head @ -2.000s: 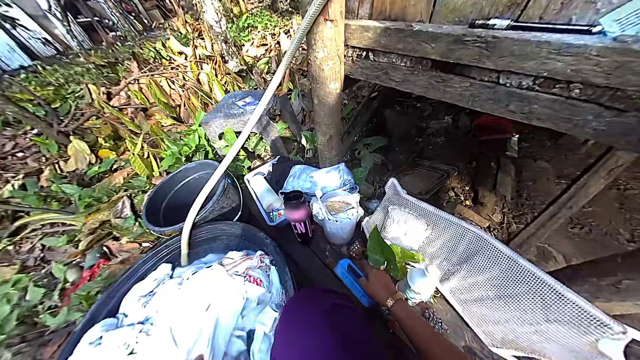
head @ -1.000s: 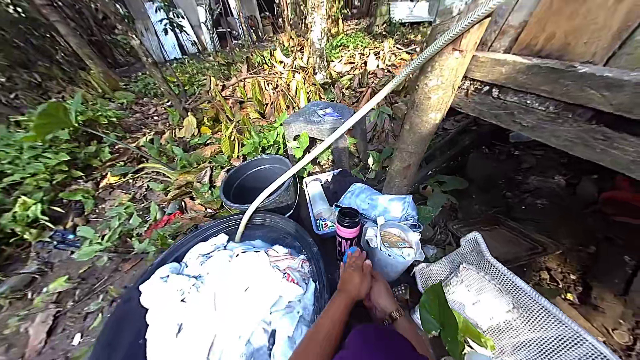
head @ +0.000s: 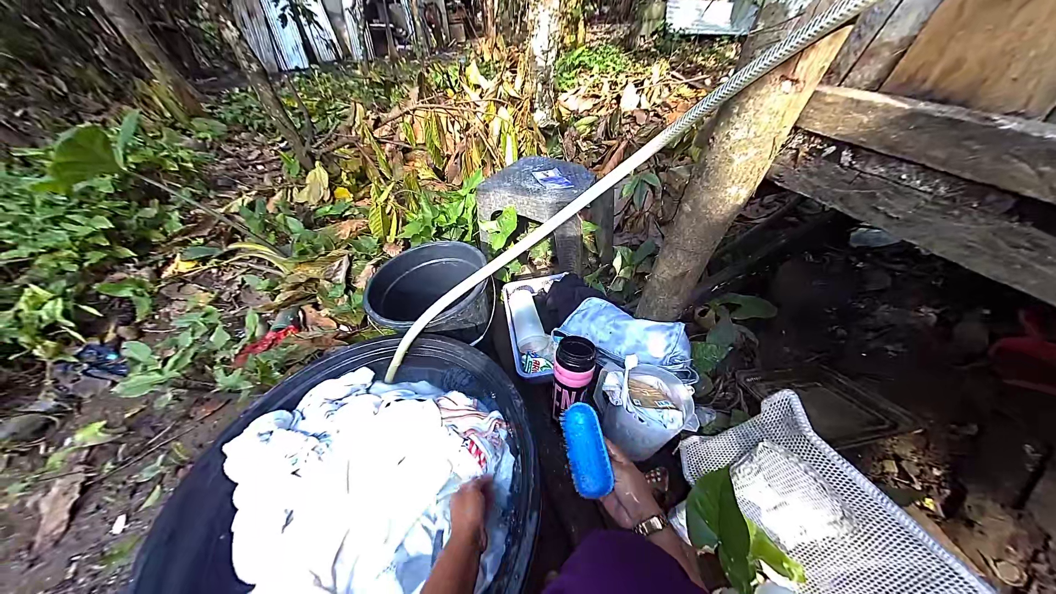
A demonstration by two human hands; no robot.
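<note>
White wet clothes [head: 330, 487] fill a large black basin [head: 521, 487] at the lower left. My left hand [head: 470, 511] is at the right side of the clothes, its fingers partly hidden against the cloth. My right hand [head: 627, 491], with a watch on the wrist, holds a blue scrub brush [head: 587, 450] just right of the basin rim. Beyond the brush stand a black and pink bottle [head: 574, 375] and a translucent plastic tub [head: 639, 433] holding small items. A pale hose [head: 528, 239] slants down into the basin.
A black bucket [head: 425, 285] stands behind the basin, with a dark stool [head: 540, 186] beyond it. A tray [head: 528, 330] and folded blue cloth [head: 631, 334] lie near a wooden post [head: 718, 181]. White mesh basket [head: 866, 487] and green leaves [head: 726, 524] are at the right.
My hands were together in front of the bottle a second ago; now they are apart, the left over at the clothes, the right with the blue brush. The view has swung left since the first frame.
</note>
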